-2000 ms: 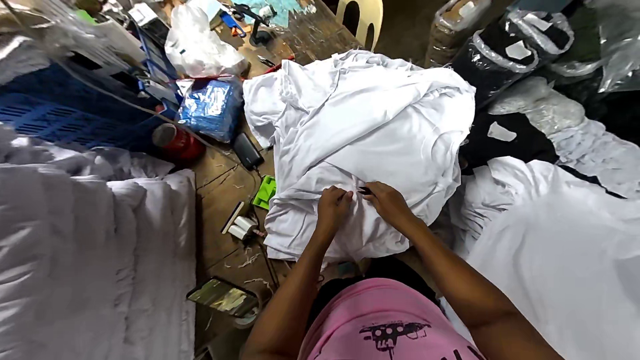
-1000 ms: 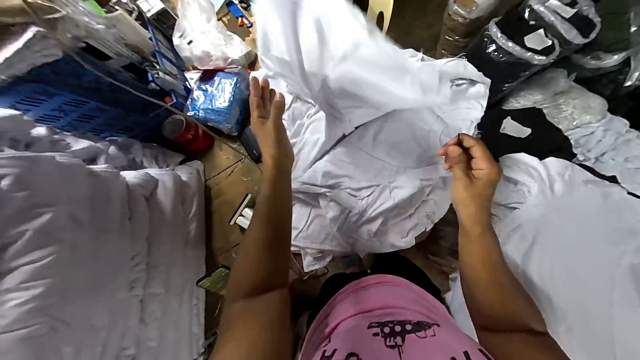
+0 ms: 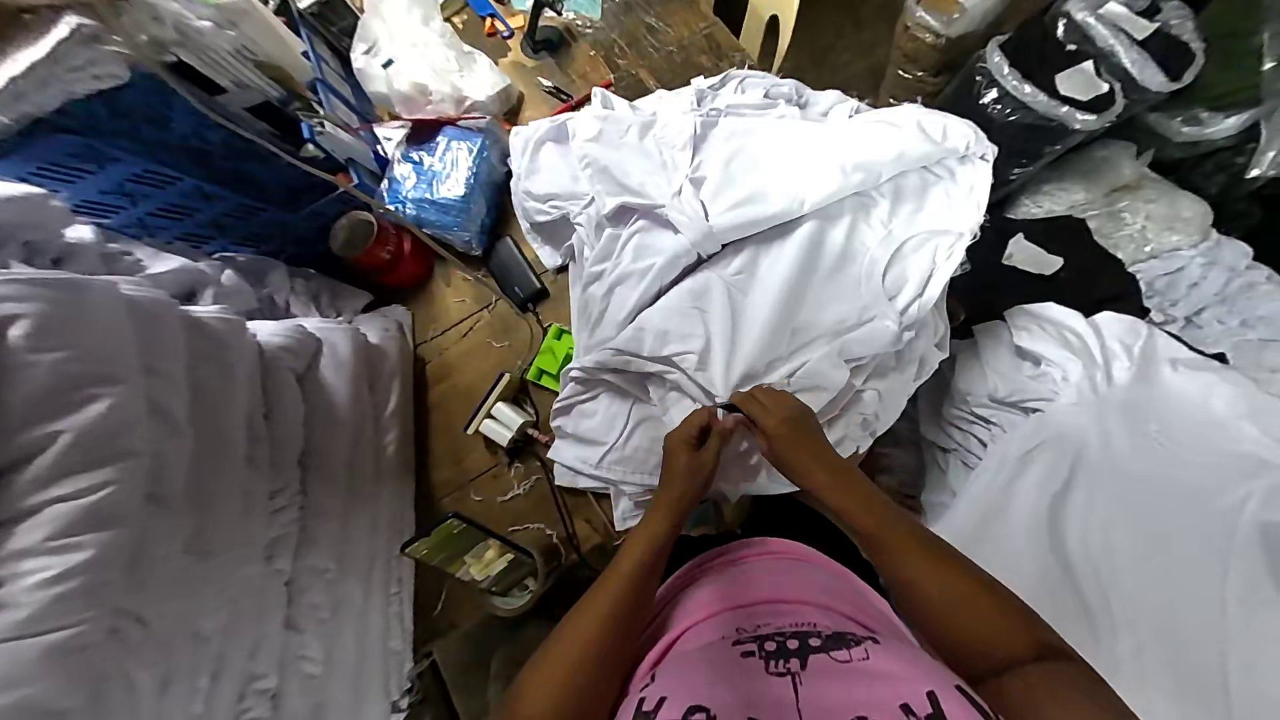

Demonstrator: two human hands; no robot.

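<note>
White T-shirts (image 3: 760,270) lie in a loose, rumpled pile on the wooden table, a round neckline showing at the pile's right side. At the near edge of the pile, my left hand (image 3: 694,450) pinches a bit of the white fabric between thumb and fingers. Close beside it on the right, my right hand (image 3: 785,430) is closed around a small dark tool, only its tip showing, right at the same bit of cloth. What kind of tool it is cannot be told. The fingertips of the two hands nearly meet.
Left of the pile are a green plastic piece (image 3: 551,357), white thread spools (image 3: 506,424), a black device (image 3: 516,273), a phone (image 3: 470,553), a red can (image 3: 382,250) and a blue package (image 3: 447,185). White fabric stacks (image 3: 200,480) flank both sides; wrapped bundles (image 3: 1060,90) stand back right.
One second ago my hands were wide apart, with white cloth billowing above the pile. Now they are together at its near edge, and the cloth has settled on the pile.
</note>
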